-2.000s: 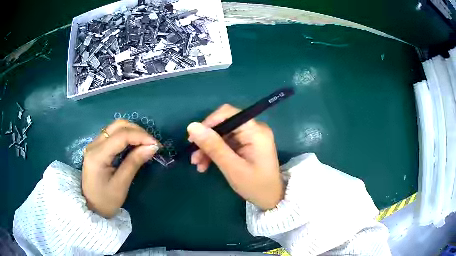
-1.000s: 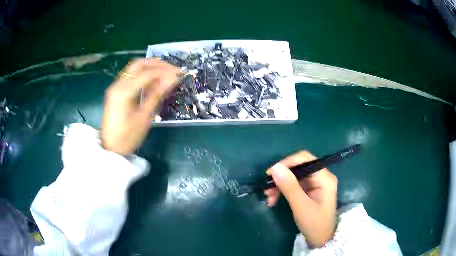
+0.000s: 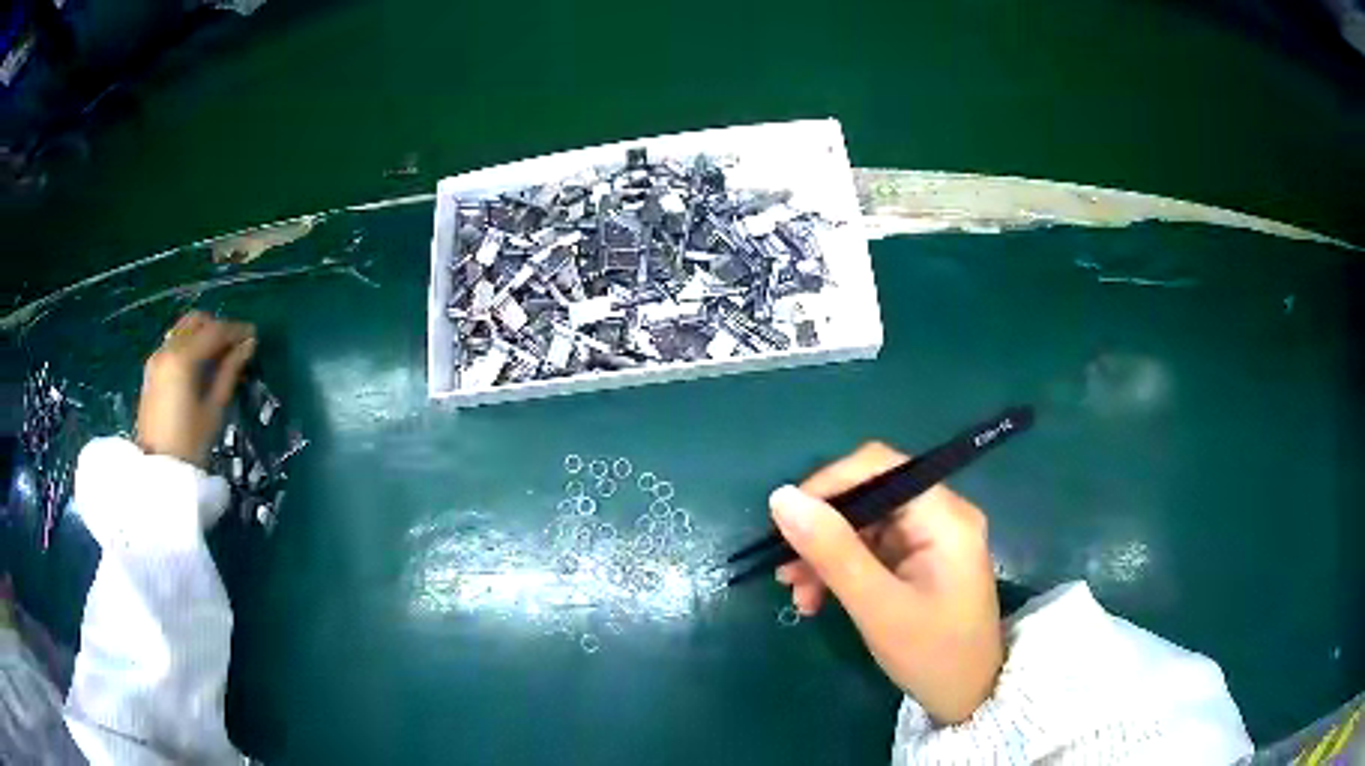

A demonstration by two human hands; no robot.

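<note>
My right hand (image 3: 898, 591) holds black tweezers (image 3: 913, 476), tips pointing left and slightly apart. Small clear rings (image 3: 603, 509) are scattered flat on the green bench, left of the tips. One ring lies just under my right fingers. My left hand (image 3: 195, 386) is small and partly blurred at the left, fingers bent, over the upper end of a loose group of silver and black components (image 3: 258, 467). Whether its fingertips hold a piece cannot be told. A white box (image 3: 659, 377) heaped with similar components stands beyond the rings.
Another loose group of thin pieces (image 3: 48, 427) lies at the far left edge. A worn pale strip (image 3: 1033, 201) crosses the green bench behind and beside the box. Yellow-black tape (image 3: 1329, 739) shows at the lower right corner.
My left hand has moved from the box's left end down and left to the loose components. My right hand stays near the rings with the tweezers. The view has shifted since the oldest frame.
</note>
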